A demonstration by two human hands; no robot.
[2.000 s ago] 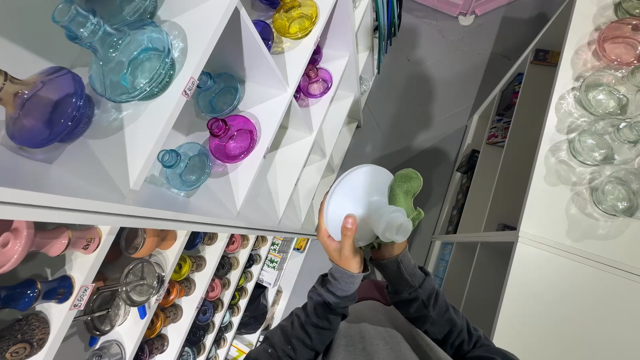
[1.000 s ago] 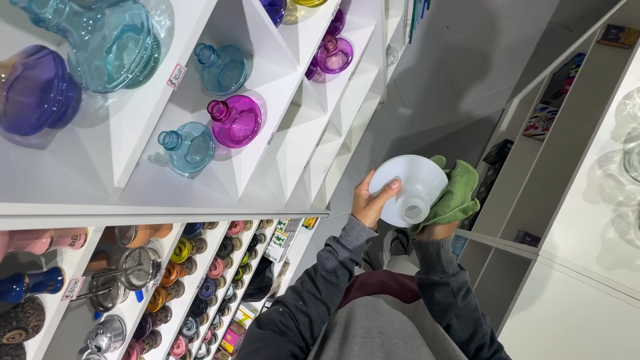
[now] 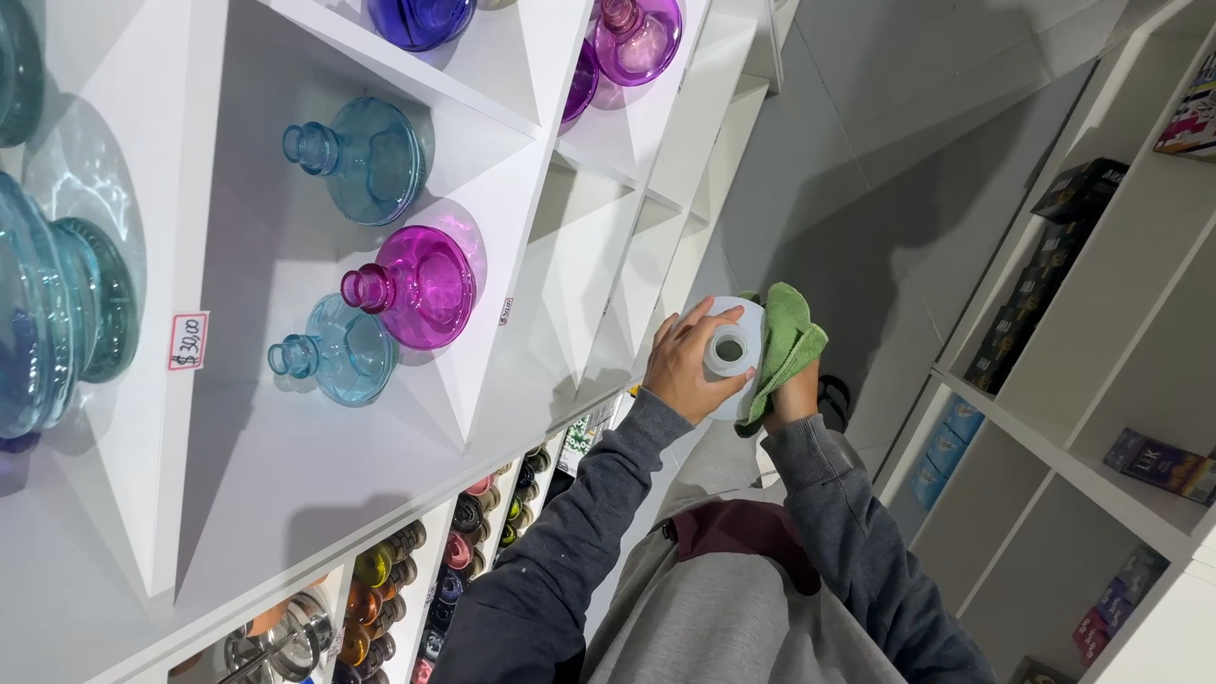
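My left hand [image 3: 686,366] grips a white glass hookah base [image 3: 737,385] around its neck, with the open mouth facing up toward the camera. Against the base's right side my right hand [image 3: 796,394] holds a green cloth [image 3: 790,347]; the cloth hides most of its fingers. To the left, in a white shelf compartment, stand a magenta glass base [image 3: 432,288] and two light blue ones, an upper one [image 3: 377,161] and a lower one [image 3: 353,351].
White shelving [image 3: 475,427] runs along my left, with a price tag [image 3: 188,341] and colored glass on it. Lower shelves hold small round items [image 3: 375,565]. At right, another shelf unit [image 3: 1073,465] holds black boxes [image 3: 1035,275]. Gray floor [image 3: 855,142] lies between.
My left hand has moved onto the neck of the white base. The base's mouth now faces the camera more directly. The view has shifted closer to the left shelves.
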